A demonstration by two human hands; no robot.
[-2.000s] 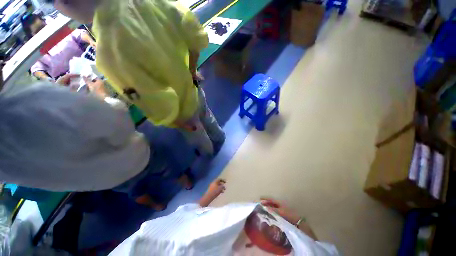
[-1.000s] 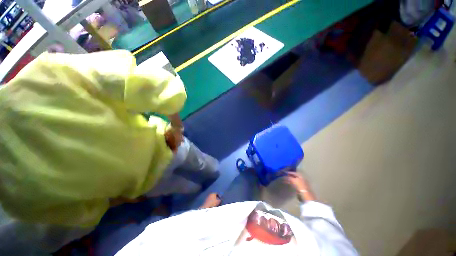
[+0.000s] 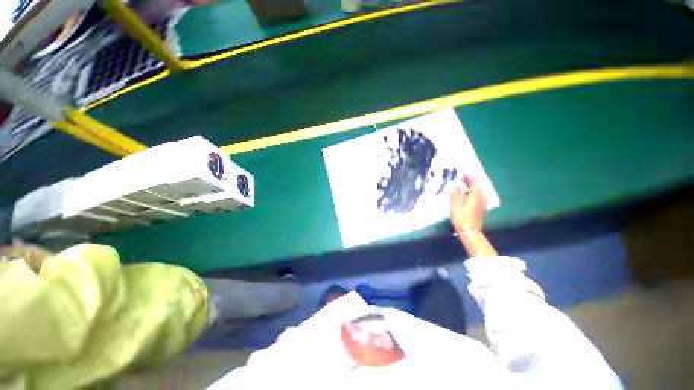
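Note:
A white sheet [image 3: 350, 183] lies on the green bench in front of me. A dark pile of small black parts [image 3: 411, 171] is on it, with a smaller cluster to its right. My right hand [image 3: 468, 207] is over the sheet's right side, at the small cluster. Its fingertips are blurred, so I cannot tell whether they hold a part. My left hand is not in view.
Rows of white retail boxes [image 3: 152, 183] with round dark pictures stand on the bench at left. A person in yellow [image 3: 114, 312] is at lower left. Yellow posts [image 3: 103, 133] and a yellow strip [image 3: 502, 90] edge the conveyor. A brown carton [image 3: 278, 9] is beyond.
I have moved up to the bench, and the sheet now lies before me. My right hand has gone from the blue stool to the parts. The white boxes have come into view.

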